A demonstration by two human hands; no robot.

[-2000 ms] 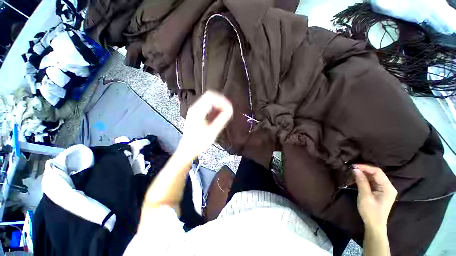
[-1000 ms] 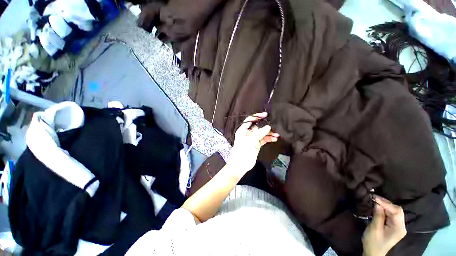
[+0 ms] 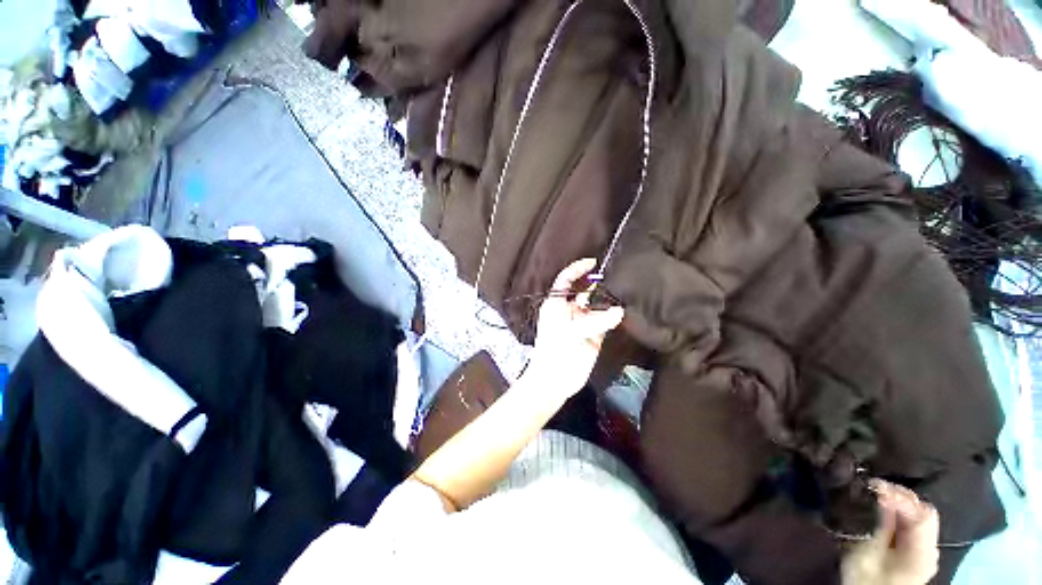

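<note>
The brown jacket (image 3: 731,217) spreads over the lap and table edge. A pale toothed zipper (image 3: 648,126) curves in a loop along its edge. My left hand (image 3: 568,341) pinches at the zipper's lower end, beside a gathered channel (image 3: 674,326); a thin dark cord (image 3: 514,299) runs left from its fingertips. My right hand (image 3: 897,535) is at the lower right, fingertips closed on the gathered brown cloth. A thin pale piece shows beside them; whether it is cord or wire I cannot tell.
A tangled dark cord bundle (image 3: 971,217) lies on the white table at upper right. Black-and-white garments (image 3: 206,389) are heaped at lower left. A grey flat panel (image 3: 274,189) and speckled floor (image 3: 354,143) lie between. White and blue items are at upper left.
My left hand has come from raised above the cloth to pinching at the zipper's end. My right hand has moved lower in view, still on the cloth. The view has shifted.
</note>
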